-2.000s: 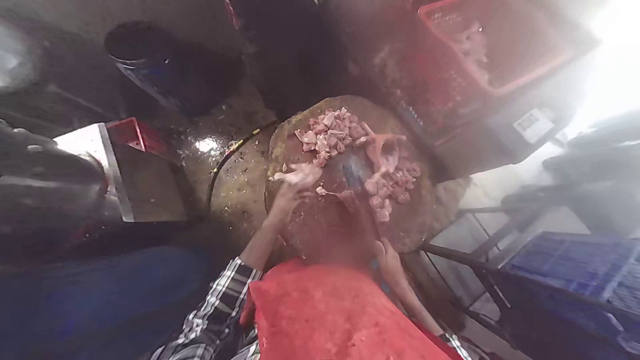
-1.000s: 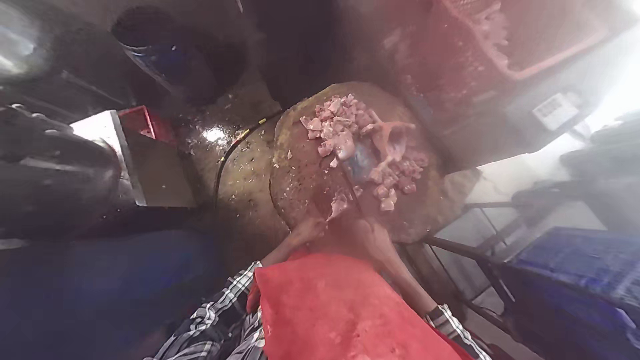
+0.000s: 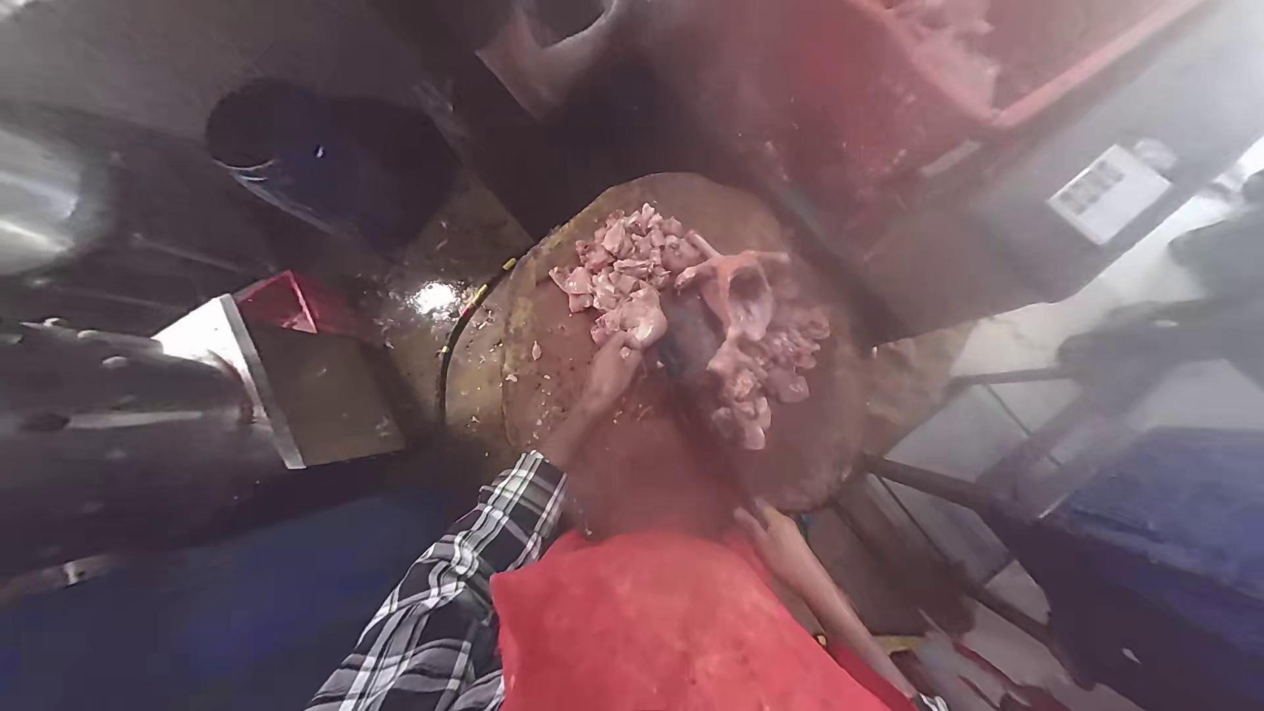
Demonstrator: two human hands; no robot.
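Observation:
A round wooden chopping block [image 3: 553,385] bears a heap of cut raw poultry pieces [image 3: 622,257] and a second heap [image 3: 755,380] to its right. A larger carcass piece [image 3: 741,291] lies between and over the heaps. My left hand [image 3: 614,370] has its fingers on a pale piece of meat [image 3: 634,318] at the lower edge of the left heap. Near the block's front right edge is my right hand [image 3: 768,528], low by the red apron [image 3: 662,622]. A dark, blurred blade seems to lie on the block between the heaps; whether my right hand holds its handle cannot be made out.
A red crate [image 3: 997,118] with meat stands beyond the block at the upper right. A dark blue barrel [image 3: 316,158] is at the upper left, a metal-edged box [image 3: 326,395] at the left. Blue crates [image 3: 1165,513] are at the right. Haze blurs the view.
My left hand has moved from the block's near edge forward to the left heap. My right hand is now lower and farther right, by the block's front edge.

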